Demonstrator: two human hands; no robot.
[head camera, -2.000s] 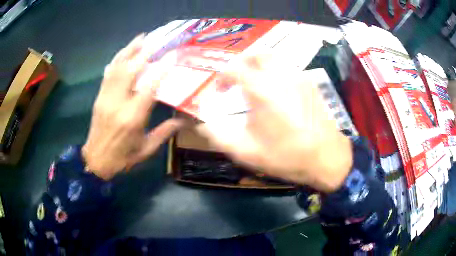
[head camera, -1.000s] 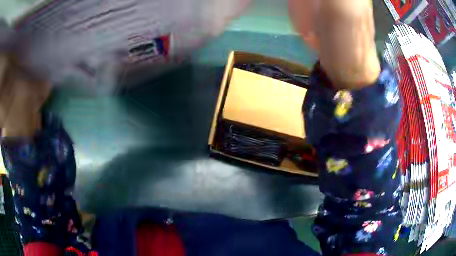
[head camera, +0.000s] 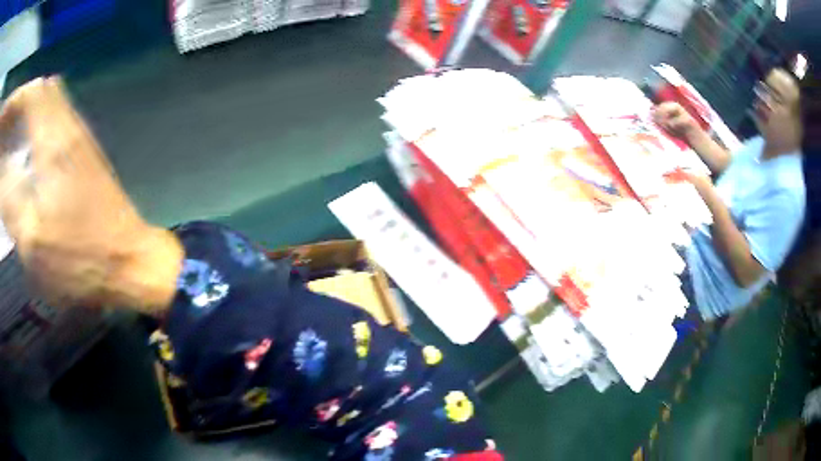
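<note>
My right hand (head camera: 81, 207) is at the far left, blurred and partly cut off; whether it grips anything cannot be told. Its flowered dark sleeve crosses over an open brown tray (head camera: 168, 396) and hides most of it. The tray's tan insert (head camera: 351, 293) shows beyond the sleeve. A blurred grey printed item (head camera: 40, 320) lies below my right hand, cut off by the left edge. My left hand is not in view.
A long white label sheet (head camera: 419, 261) lies right of the tray. Layered red-white printed cartons (head camera: 531, 198) stand beyond it. Red-white boxes (head camera: 437, 27) and a grey-edged stack (head camera: 261, 20) are farther back. A person in light blue (head camera: 756, 207) handles cartons at right.
The view has swung right, bringing the carton stacks and the person into sight. My right arm now reaches left across the tray. My left hand has gone out of view.
</note>
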